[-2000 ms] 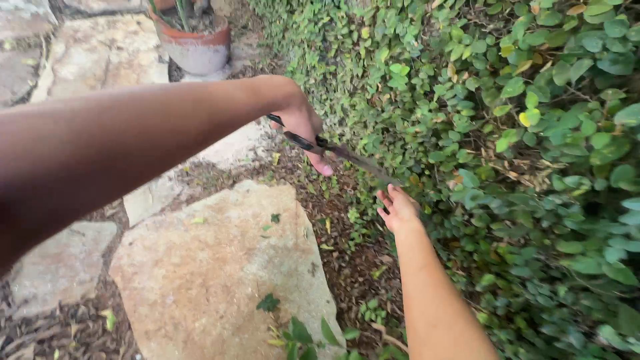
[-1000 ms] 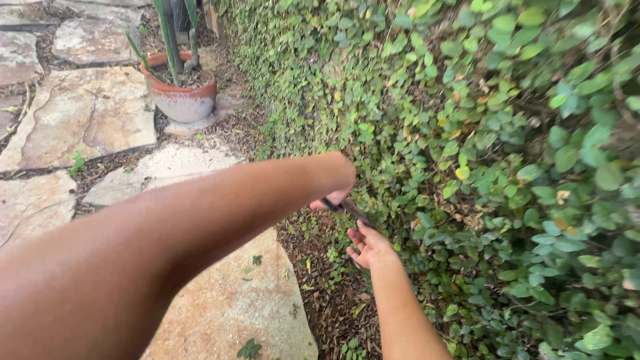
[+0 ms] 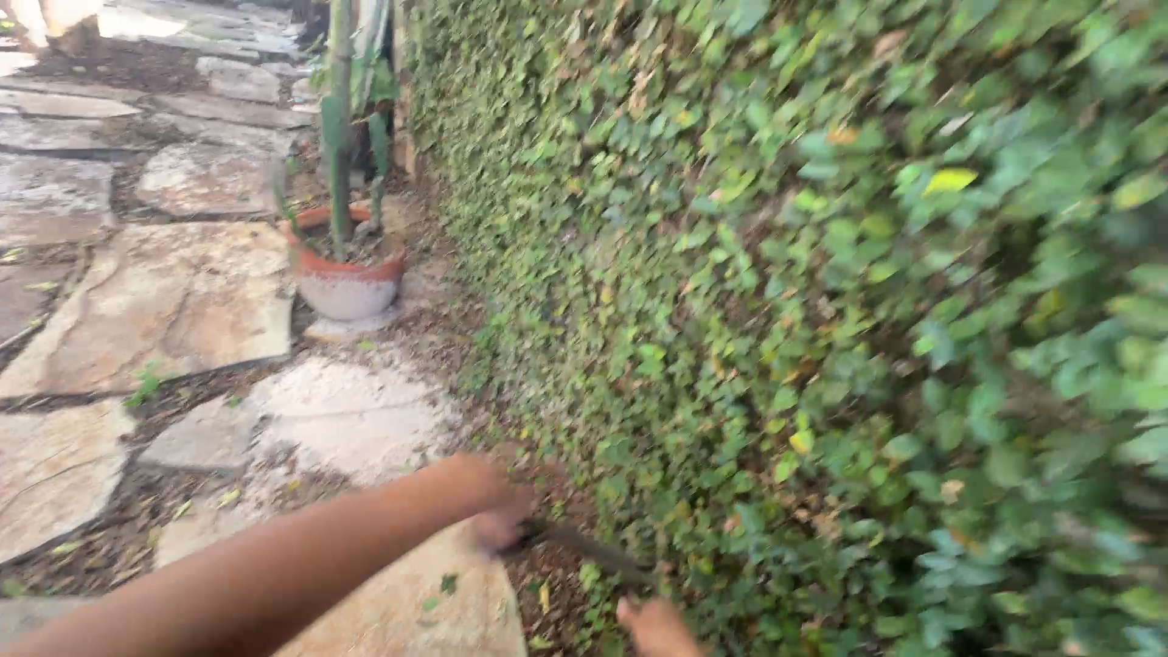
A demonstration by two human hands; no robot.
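Note:
My left hand (image 3: 502, 516), blurred, reaches in from the left and is closed around the dark handle end of long-bladed shears (image 3: 598, 555). The blade points right and slightly down, low against the leafy climbing plant (image 3: 639, 365) that covers the wall. At the bottom edge, my right hand (image 3: 652, 625) is just below the blade's far end, partly cut off by the frame. A finger or thumb points up from it; whether it touches the blade or a stem cannot be told.
A terracotta pot (image 3: 351, 287) with a tall cactus stands ahead beside the wall. Irregular flagstones (image 3: 182, 306) form a path on the left, with soil and fallen leaves between them. A wide flagstone (image 3: 429, 602) lies under my left forearm.
The view has tilted up, showing more of the path and cactus. Both hands now appear lower in the frame, with the shears still in my left hand.

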